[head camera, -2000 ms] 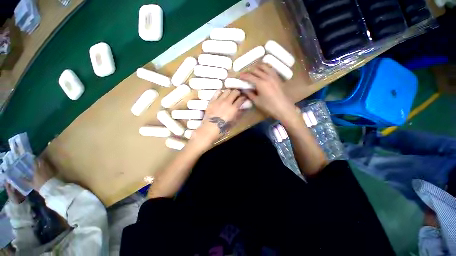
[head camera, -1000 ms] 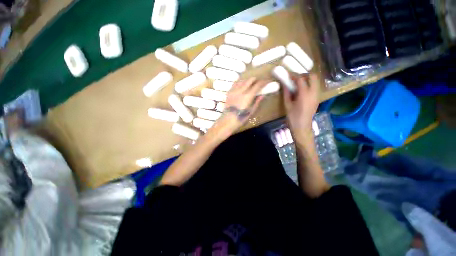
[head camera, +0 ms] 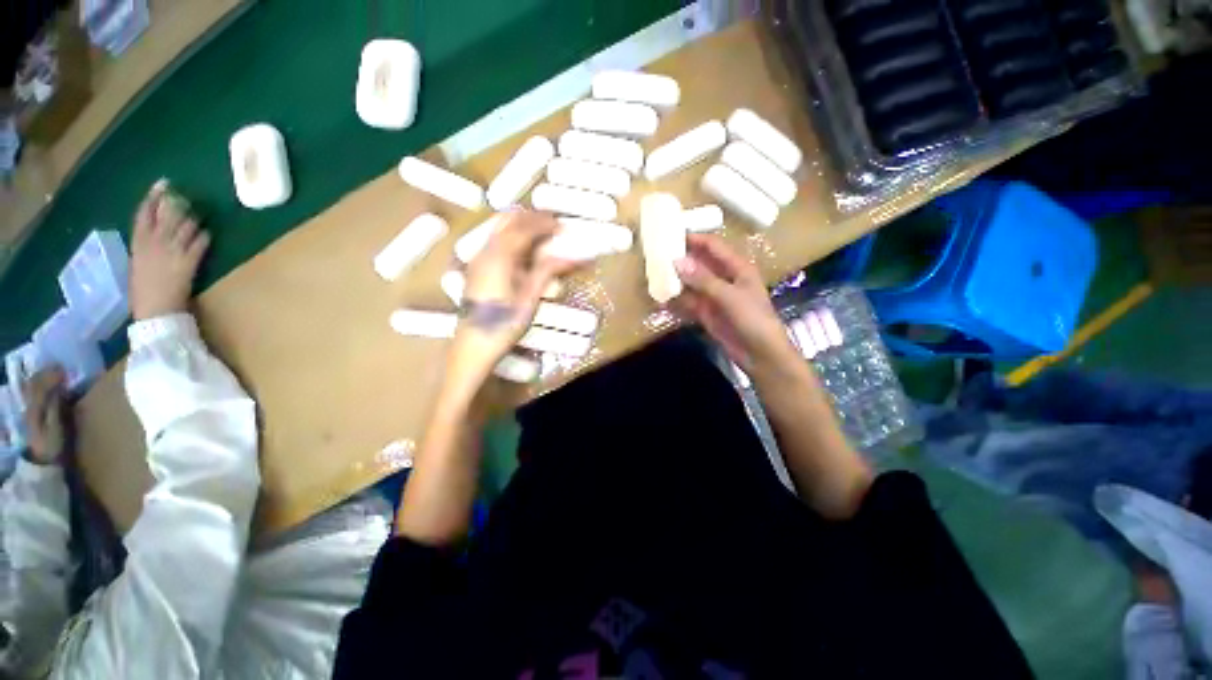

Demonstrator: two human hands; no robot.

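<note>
Many glossy white elongated pieces (head camera: pixel 588 175) lie loose on the brown board in front of me, some side by side. My right hand (head camera: pixel 718 282) grips one white piece (head camera: pixel 662 246) at its edge, held upright in view near the board's front edge. A small part of another white piece shows behind it. My left hand (head camera: pixel 512 272) is over the pieces to the left, blurred, with its fingertips beside a white piece (head camera: pixel 589 239); whether it grips it cannot be told. White cases (head camera: pixel 388 84) are spaced on the green belt.
Clear tray with black oblong rows (head camera: pixel 904 80) at upper right. Tray of pink pieces (head camera: pixel 851 372) beside my lap. Blue stool (head camera: pixel 1023 272) at right. At left, a neighbour's hand (head camera: pixel 165 259) reaches over the belt's edge, near pale box-like pieces (head camera: pixel 93 286). Brown board (head camera: pixel 312 345).
My left hand has moved left. My right hand has moved left with a white piece. Three pieces now lie together at the right, where two lay. The neighbour's hand has reached onto the belt.
</note>
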